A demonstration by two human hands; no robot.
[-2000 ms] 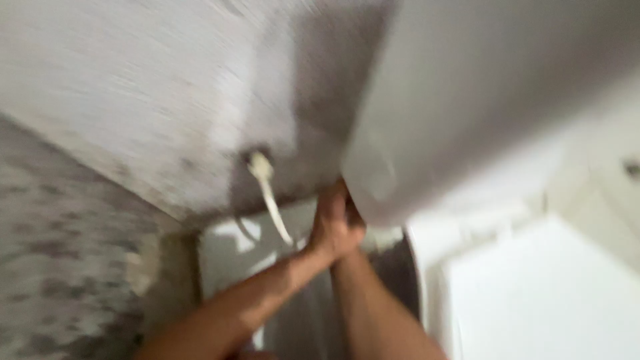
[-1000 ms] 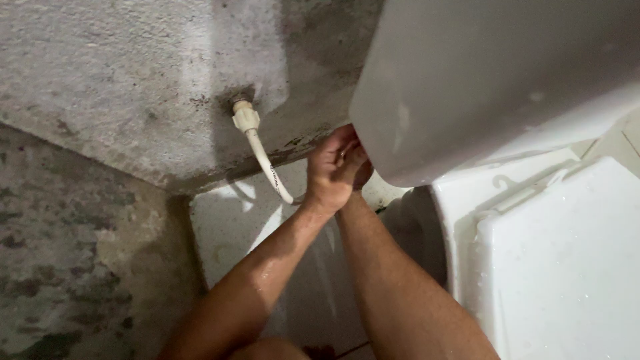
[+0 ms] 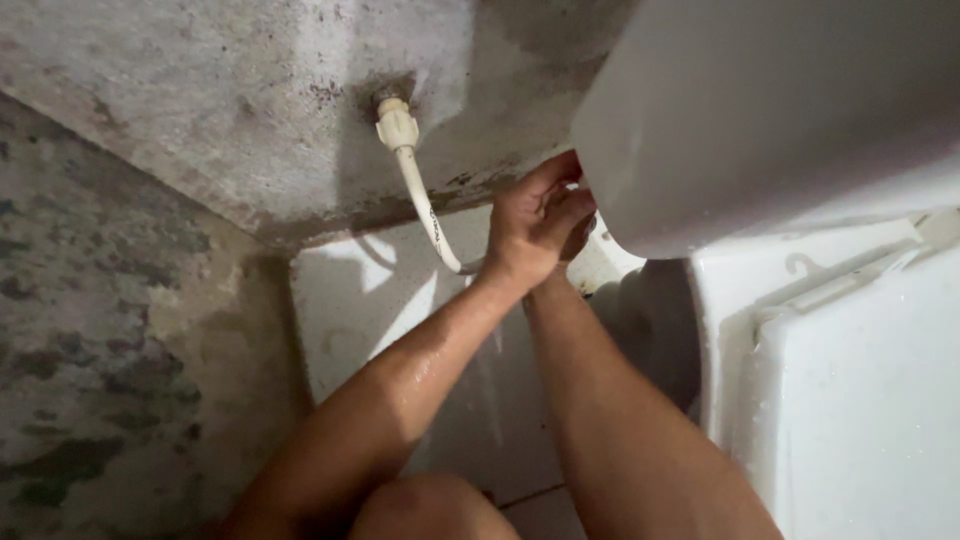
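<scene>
A white toilet cistern (image 3: 735, 112) fills the upper right. At its lower left edge my left hand (image 3: 529, 225) reaches under with bent fingers, their tips hidden behind the cistern. My right hand (image 3: 579, 238) is mostly covered by the left one, close against it. What either hand touches under there cannot be seen. A cream flexible water hose (image 3: 421, 202) runs from a ribbed plastic nut (image 3: 397, 126) at the wall fitting, curves down and passes behind my left wrist.
Right of my forearms stand the white toilet bowl (image 3: 739, 281) and its lid (image 3: 870, 390). A grey ribbed waste pipe (image 3: 652, 315) sits behind the bowl. The stained wall (image 3: 247, 97) rises behind, a mottled side wall (image 3: 82, 322) at left. White tiles (image 3: 345, 322) cover the floor.
Both hands stay together at the cistern's lower edge, with only a small shift of the fingers. The view has moved somewhat.
</scene>
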